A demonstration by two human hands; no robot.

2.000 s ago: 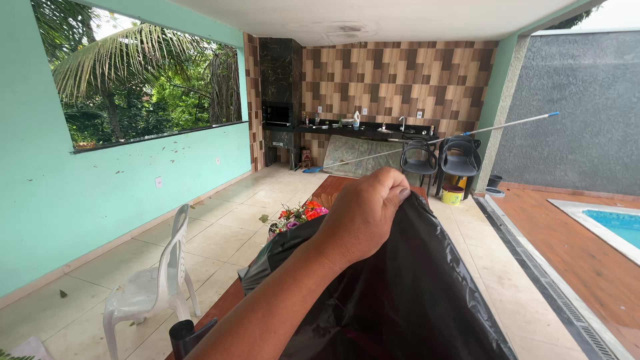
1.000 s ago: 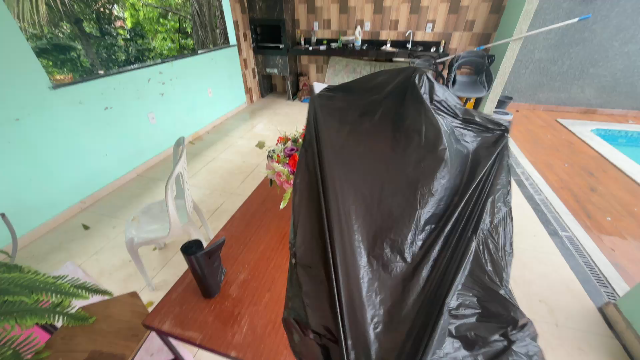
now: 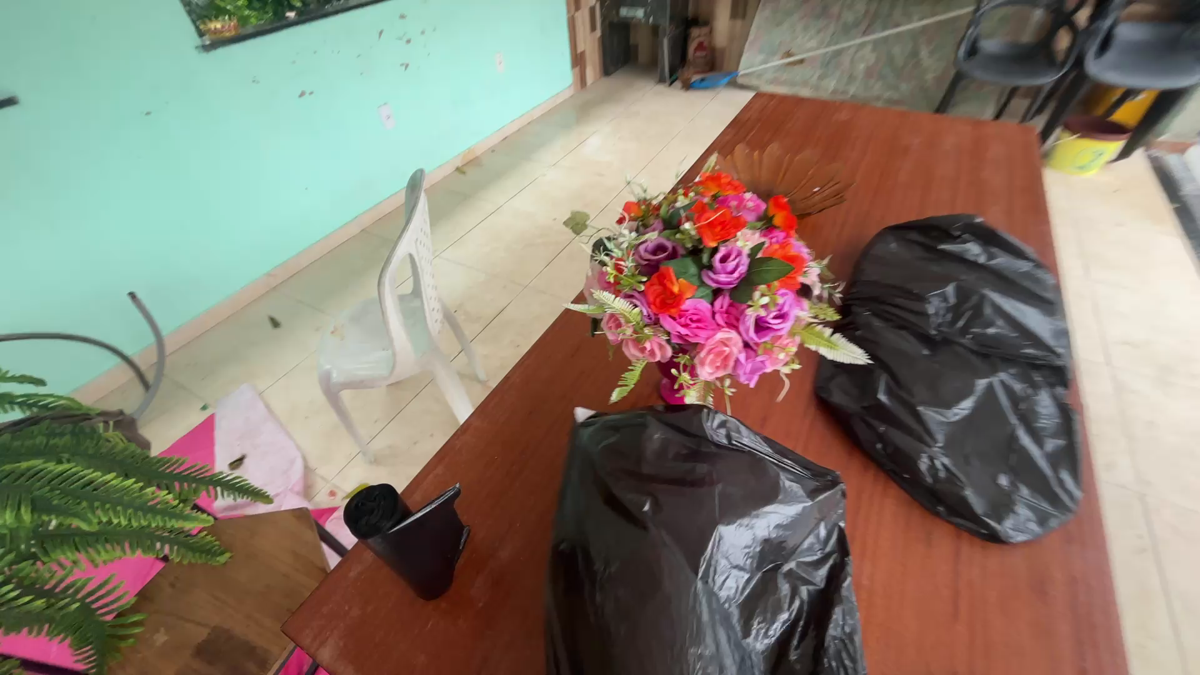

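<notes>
Neither of my hands shows in the head view. A black plastic bag [image 3: 703, 544] covers something at the bottom centre, over the near part of the reddish wooden table [image 3: 984, 600]; what lies under it is hidden. Another black plastic bag [image 3: 966, 375] rests at the table's right side. Between and beyond the bags stands a bouquet of artificial flowers [image 3: 717, 281] in a pink vase [image 3: 671, 382]. A roll of black plastic bags [image 3: 408, 539] is upright near the table's left edge.
A white plastic chair [image 3: 403, 328] stands left of the table. Fern fronds [image 3: 94, 497] and a wooden board [image 3: 220, 600] are at the lower left. Dark chairs [image 3: 1017, 56], a yellow bucket [image 3: 1087, 145] and a blue broom [image 3: 714, 80] are at the far end.
The hand that gripped the black plastic two seconds ago has gone from view. The plastic spread high in front one second ago is lower, and the view has tilted down.
</notes>
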